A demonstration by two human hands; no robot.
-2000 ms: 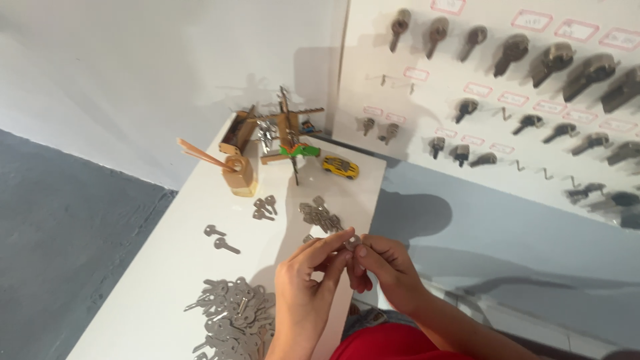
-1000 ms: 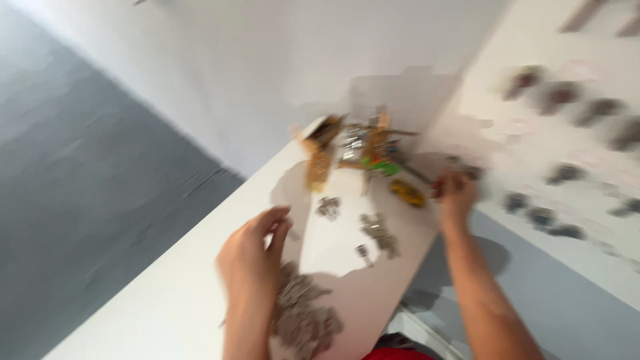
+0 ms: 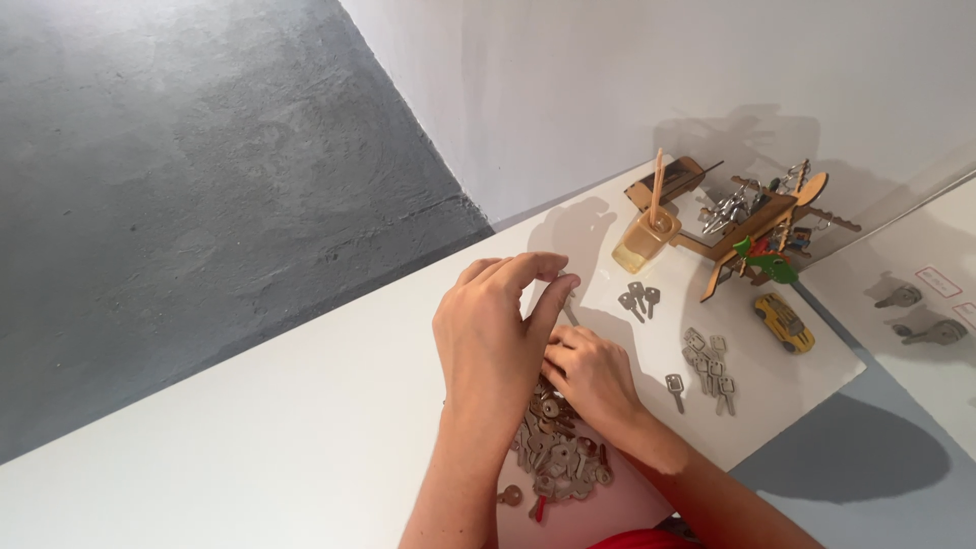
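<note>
My left hand (image 3: 496,335) is raised over the white table, palm down, thumb and index fingertips close together. A piece of a metal key (image 3: 570,311) shows just below these fingertips; whether it is held or lies on the table cannot be told. Close beside it, my right hand (image 3: 593,374) reaches to the upper edge of a heap of metal keys (image 3: 564,461), its fingertips partly hidden. Three small keys (image 3: 639,300) lie right of my left hand. Farther right are a group of square-headed keys (image 3: 711,367) and one separate key (image 3: 675,393).
At the back stand a glass reed diffuser (image 3: 646,240) and a wooden holder (image 3: 751,229) with keyrings and a green figure (image 3: 770,265). A yellow toy car (image 3: 784,323) sits near the right edge. A display board (image 3: 877,248) with mounted keys is at right.
Two seconds ago my hands were together around a small item. They parted, my right hand reaching toward the key board, and it is now at the heap beside my left. The view has swung left.
</note>
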